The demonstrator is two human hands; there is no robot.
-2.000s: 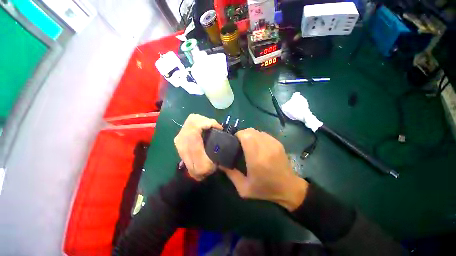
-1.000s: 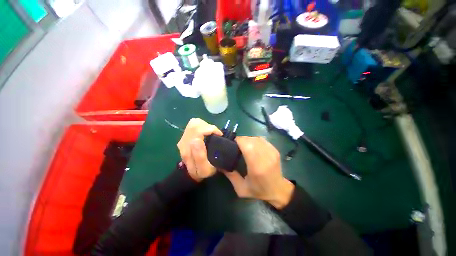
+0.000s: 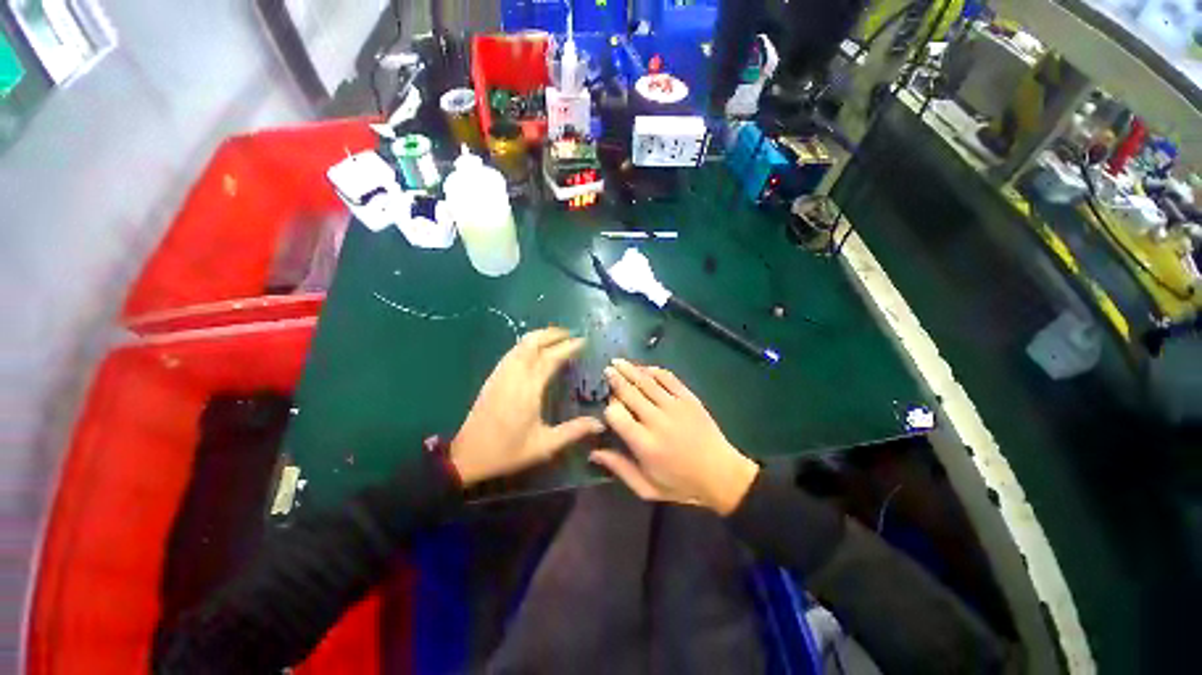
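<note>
A small dark object, possibly the black power adapter (image 3: 592,384), is blurred between my hands near the front of the green bench mat (image 3: 396,382); its outline barely shows. My left hand (image 3: 517,415) is left of it, with thumb and fingers spread and nothing held. My right hand (image 3: 675,433) is right of it, palm down, fingertips at its edge; I cannot tell whether they grip it. The black rod tool (image 3: 722,330) with its bulky white end (image 3: 639,277) lies beyond my right hand. A thin pale wire (image 3: 429,313) lies at the left.
A translucent squeeze bottle (image 3: 485,224), white spool holders (image 3: 373,189) and a meter with red digits (image 3: 576,189) stand at the back. A thin silver-white stick (image 3: 639,235) lies before them. Red bins (image 3: 106,455) line the left. A pale rail (image 3: 975,462) runs along the right.
The black adapter was held up between both hands; now my hands are lower and apart, with the left one opened. The view has tilted up and right, showing more beyond the bench.
</note>
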